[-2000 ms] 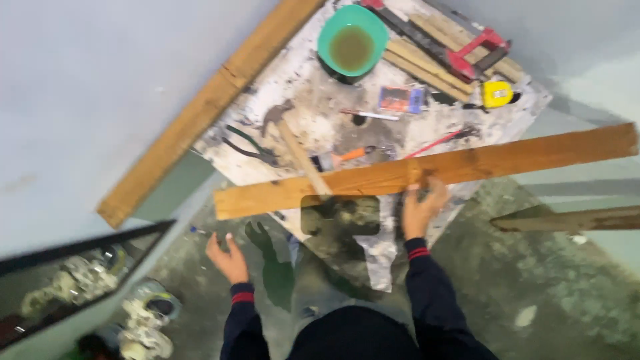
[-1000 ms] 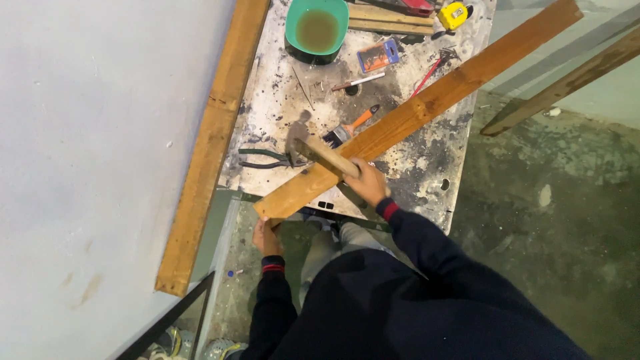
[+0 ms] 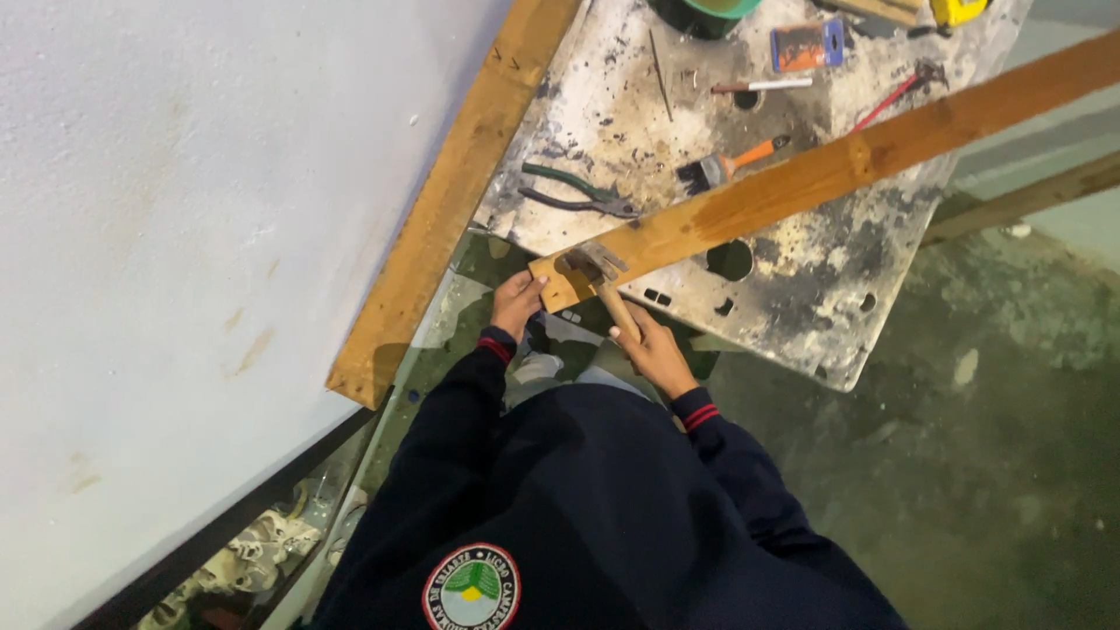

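Note:
My left hand (image 3: 518,304) grips the near end of a long wooden board (image 3: 779,188), fingers at its corner. The board lies slantwise across the worn worktable (image 3: 787,315), its near end jutting past the table edge. In my right hand (image 3: 654,348) is the wooden handle of a claw hammer (image 3: 597,264), whose head is over the board's near end; whether it touches the wood I cannot tell. Beyond the board lie pliers with dark green handles (image 3: 579,191) and a paintbrush with an orange handle (image 3: 731,164).
A second board (image 3: 437,227) leans along the pale wall at left. On the table are a red-handled tool (image 3: 897,96), a small blue-edged packet (image 3: 807,45), a thin rod (image 3: 661,74), a yellow tape measure (image 3: 958,10) and a green bowl (image 3: 709,16). Another wooden piece (image 3: 1024,199) is at right.
Two seconds ago the hammer lay on the table and my left hand was off the board. My right hand took the hammer, and its head has since moved onto the board's near end.

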